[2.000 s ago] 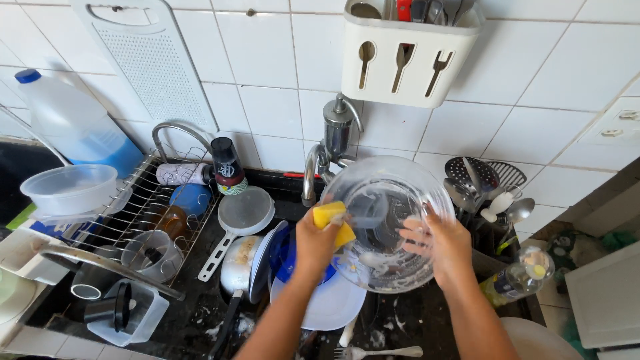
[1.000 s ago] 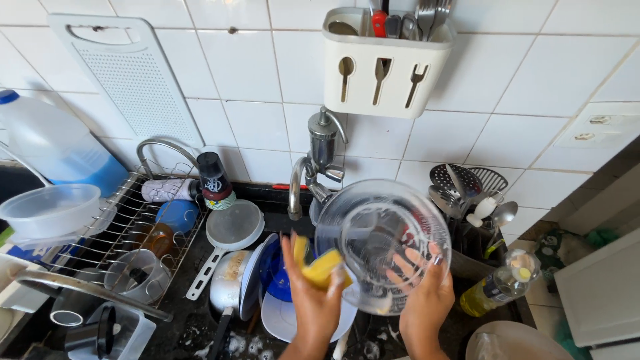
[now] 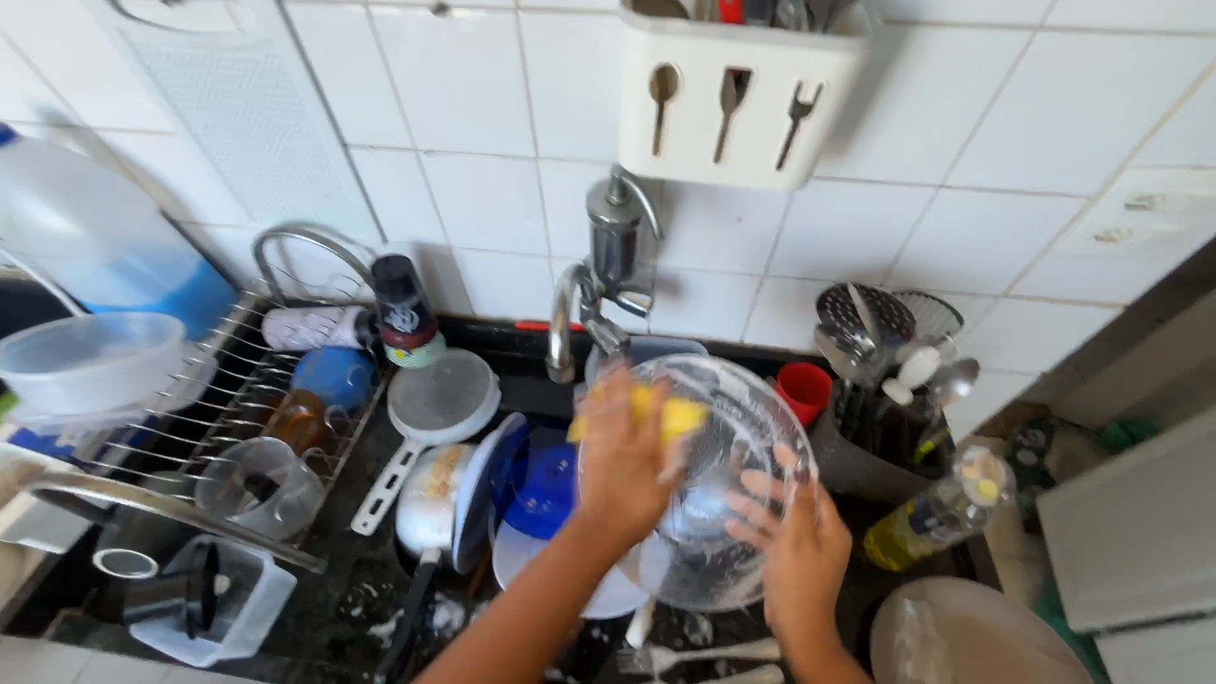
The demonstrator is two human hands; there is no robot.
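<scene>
My left hand (image 3: 632,456) presses a yellow sponge (image 3: 679,415) against a large clear bowl (image 3: 712,560), near its upper left rim. My right hand (image 3: 803,541) grips the bowl's right side, its fingers seen through the clear wall. White suds streak the bowl, which is tilted above the sink below the chrome faucet (image 3: 562,328). Beneath and left of it lie a blue plastic item (image 3: 543,489), a pale plate (image 3: 532,565) and a small metal pot (image 3: 427,508). A fork (image 3: 703,654) rests under the bowl on the dark, sudsy surface.
On the left stands a wire dish rack (image 3: 233,385) with cups and containers. A white cutlery holder (image 3: 741,104) hangs on the tiled wall. To the right are a utensil holder (image 3: 869,446), a red cup (image 3: 804,391), a bottle of yellow liquid (image 3: 936,513) and a round pale dish (image 3: 969,636).
My left hand with the sponge has moved from beside the bowl's left edge onto the bowl. My right hand still holds the bowl's right side. A red cup now shows behind it.
</scene>
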